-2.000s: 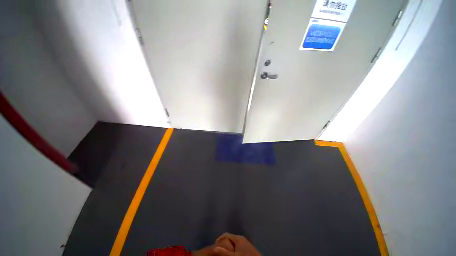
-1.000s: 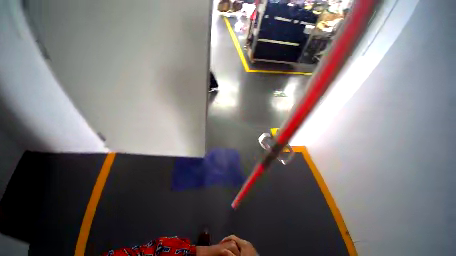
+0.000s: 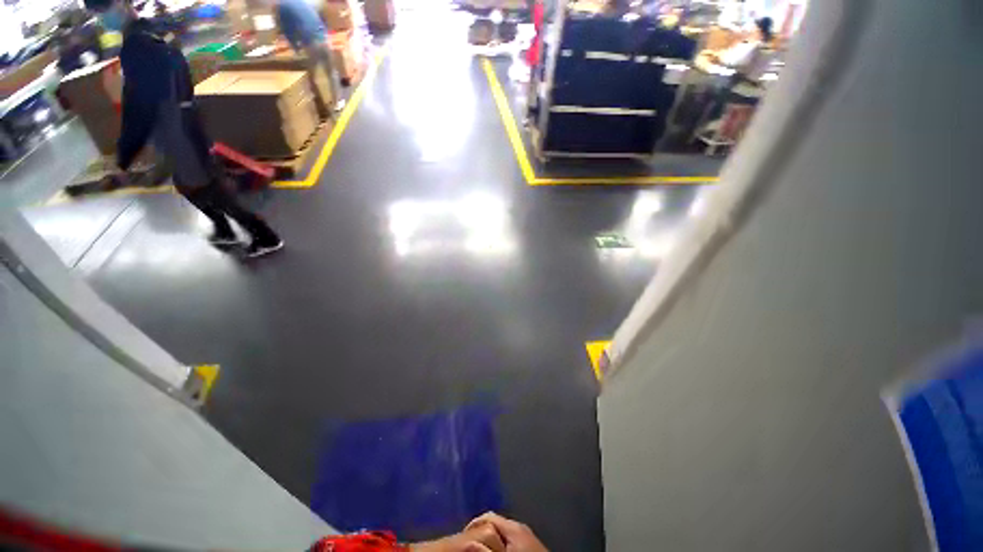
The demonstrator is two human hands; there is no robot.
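Observation:
My left hand (image 3: 471,538) and my right hand (image 3: 513,533) are clasped together at the bottom edge, cut off by it. Which fingers belong to which hand is hard to tell. No item shows in them; anything between the palms is hidden. A red printed sleeve (image 3: 361,541) shows on the left forearm. A large grey-green door leaf (image 3: 755,356) stands open close on the right, with a blue-white notice (image 3: 949,431) on it. Another pale leaf (image 3: 129,431) is on the left. Neither hand touches a door.
A blue patch (image 3: 410,469) lies on the grey floor in the doorway. Beyond, a person in dark clothes (image 3: 172,108) is at the left, near a cardboard box (image 3: 253,113) on a pallet. A dark blue covered rack (image 3: 604,92) stands behind yellow lines at the right.
The right door leaf has swung wide open and the view has moved forward into the doorway. The person and boxes have come into view. My hands stay clasped low.

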